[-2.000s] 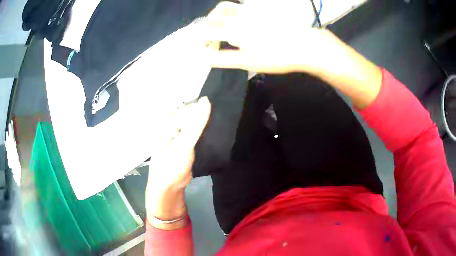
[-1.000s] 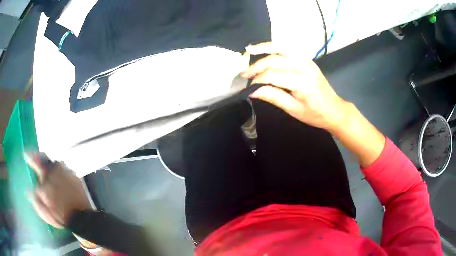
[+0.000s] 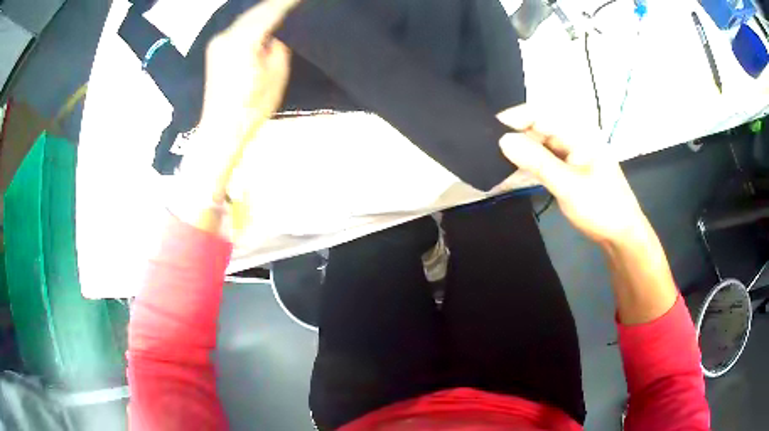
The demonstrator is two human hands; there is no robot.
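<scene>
A wide black fabric strap (image 3: 405, 93) runs diagonally across the black bag body (image 3: 481, 46) on the white-covered table. My right hand (image 3: 561, 160) pinches the strap near its lower right end, close to the table's near edge. My left hand (image 3: 244, 76) is at the upper left, over the bag body, at the strap's other part; its fingertips are blurred and overexposed, so its hold is not clear. A pale zip line (image 3: 316, 113) shows along the bag's lower edge. A narrower black band with a blue-white glint (image 3: 157, 52) lies at the left.
The white table (image 3: 337, 177) has its near edge above my lap. Cords (image 3: 622, 105), a dark pen-like stick (image 3: 707, 50) and blue items (image 3: 749, 49) lie at the upper right. A green crate (image 3: 51, 252) stands at left, a round wastebasket (image 3: 723, 327) at right.
My left hand has moved from the lower left up over the bag. The strap has swung from beside the near edge onto the bag body. My right hand appears further right, still at the strap.
</scene>
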